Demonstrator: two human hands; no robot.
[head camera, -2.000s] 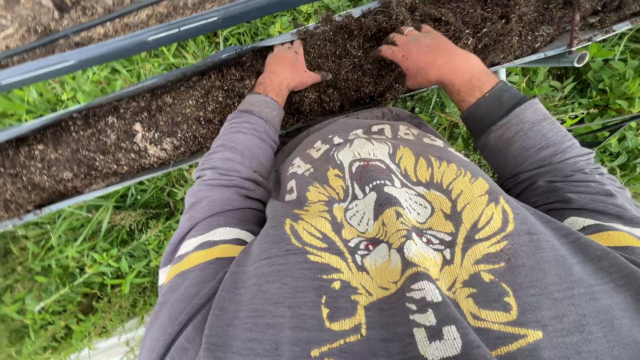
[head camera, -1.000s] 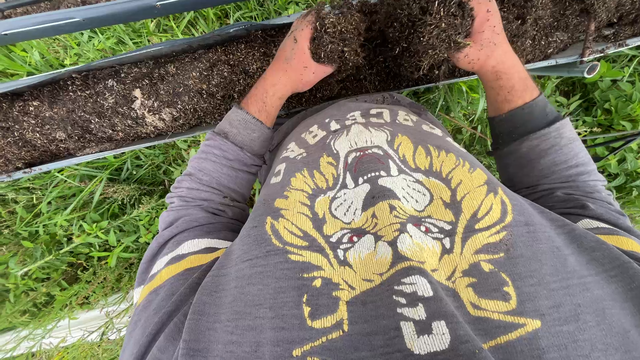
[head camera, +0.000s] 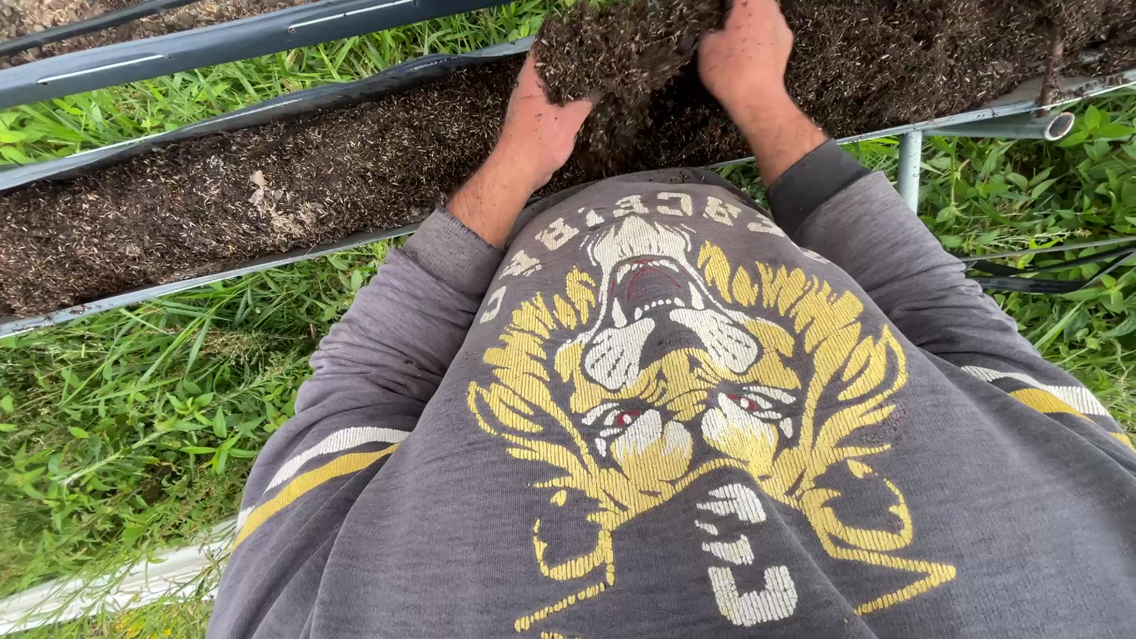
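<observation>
A long trough lined with dark plastic film (head camera: 355, 87) runs across the upper part of the head view, filled with loose brown growing substrate (head camera: 355, 169). At the top centre, a large clump of the substrate (head camera: 626, 49) is held between my two hands above the trough. My left hand (head camera: 546, 124) grips its left side, thumb toward the middle. On its right side is my right hand (head camera: 747, 53), its fingers partly cut off by the frame's top edge. Crumbs hang below the clump over a darker hollow in the substrate.
A metal pipe (head camera: 1003, 127) with an open end juts out beside the trough at right, near an upright post (head camera: 910, 169). A rusty rod (head camera: 1053, 67) stands in the substrate. Another plastic-edged trough (head camera: 240, 40) lies beyond. Green weeds (head camera: 160, 399) grow below, with dark tubing (head camera: 1047, 282) at right.
Two seconds ago both hands rested on the substrate in the trough. They have since taken hold of substrate and lifted it, and the separate handfuls now form one clump.
</observation>
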